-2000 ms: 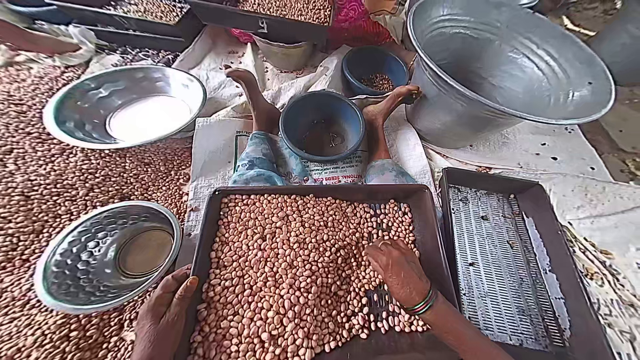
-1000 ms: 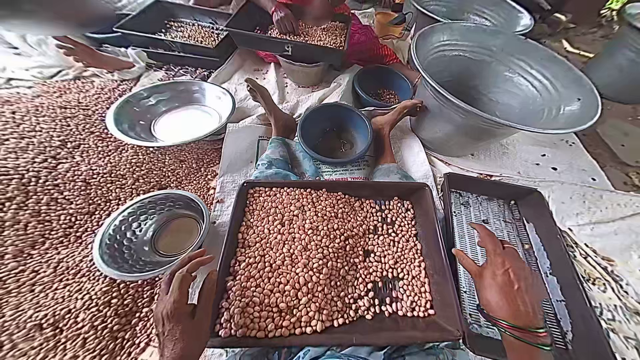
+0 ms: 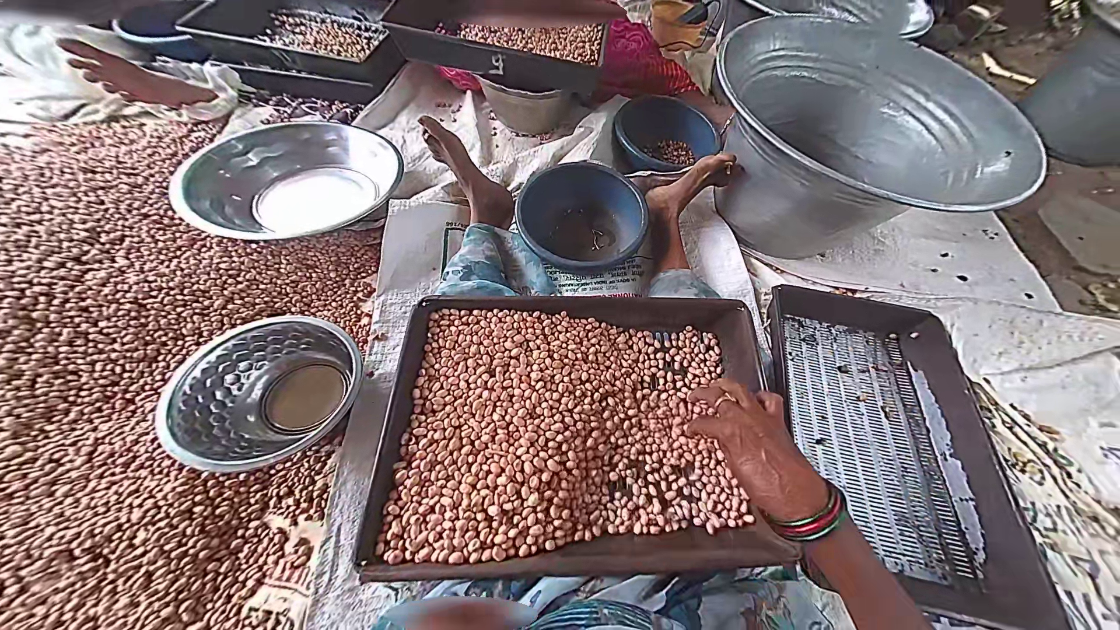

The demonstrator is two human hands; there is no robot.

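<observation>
A dark rectangular tray (image 3: 560,569) rests over my lap, largely covered by a layer of pinkish-brown peanut kernels (image 3: 516,429). The layer is thick at the left and middle, and thinner at the right, where dark slots in the tray's base show. My right hand (image 3: 757,442), with red and green bangles, is over the right part of the tray. Its fingers are bent and apart, with the fingertips at the kernels; no kernel is visibly gripped. My left hand cannot be made out; a blurred skin-toned shape at the bottom edge is unclear.
A slotted tray (image 3: 875,437) lies at the right. Steel basins (image 3: 284,179) (image 3: 258,394) stand at the left beside spread kernels (image 3: 79,350). A blue bowl (image 3: 582,214) sits between my feet, another blue bowl (image 3: 667,133) behind; a large metal tub (image 3: 796,192) stands back right.
My right hand has moved left from over the slotted tray back to the kernels. My left hand, earlier at the tray's left side, is no longer seen there.
</observation>
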